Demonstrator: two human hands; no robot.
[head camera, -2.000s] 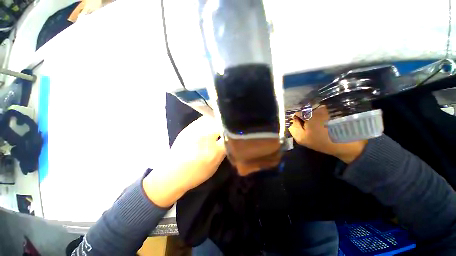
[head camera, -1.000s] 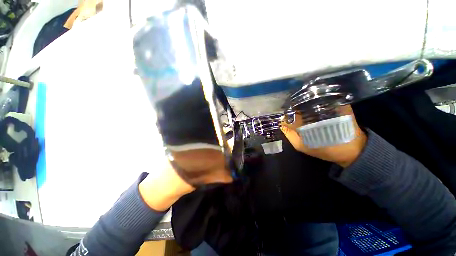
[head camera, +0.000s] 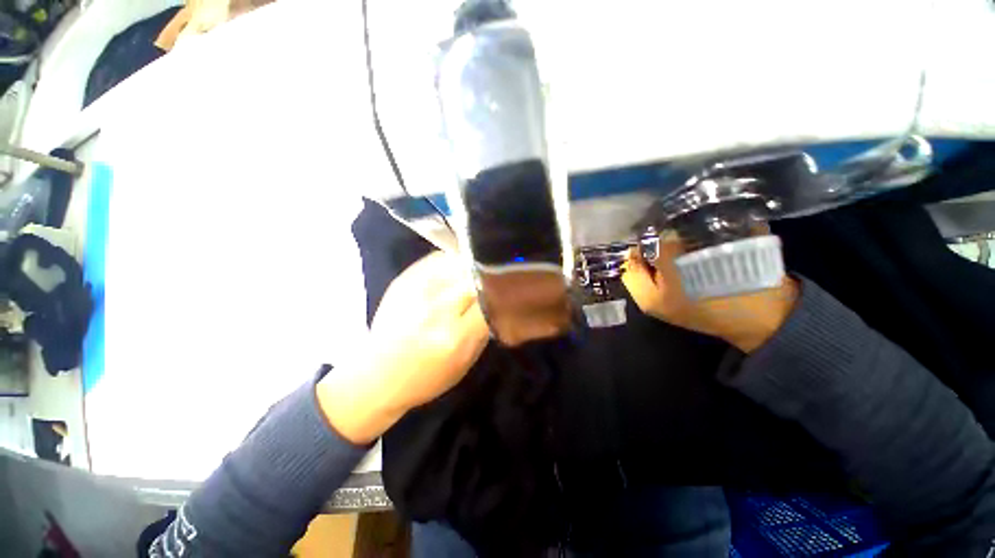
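Observation:
Black fabric (head camera: 655, 403) lies under and between my hands and hangs over the front edge onto my lap; one pointed corner shows beyond my left hand. My left hand (head camera: 420, 338) is curled on the fabric, its fingertips hidden behind the shiny chrome strip (head camera: 507, 185). My right hand (head camera: 709, 311) lies on the fabric right of the needle area, partly covered by the ridged tension dial (head camera: 731, 267); its fingertips are not clear. Small metal parts of the presser foot area (head camera: 600, 267) show between the hands. The needle point cannot be made out.
The white machine head (head camera: 709, 76) with its blue stripe spans the top. A dark thread runs down its left side. A blue strip (head camera: 98, 283) and dark items (head camera: 49, 294) are at the left. A blue basket (head camera: 802, 529) and brown cardboard (head camera: 327, 536) show below.
Since one second ago the view has shifted, so the chrome strip appears farther right and more upright. More of my left hand and the fabric corner beyond it show. My right hand has barely moved.

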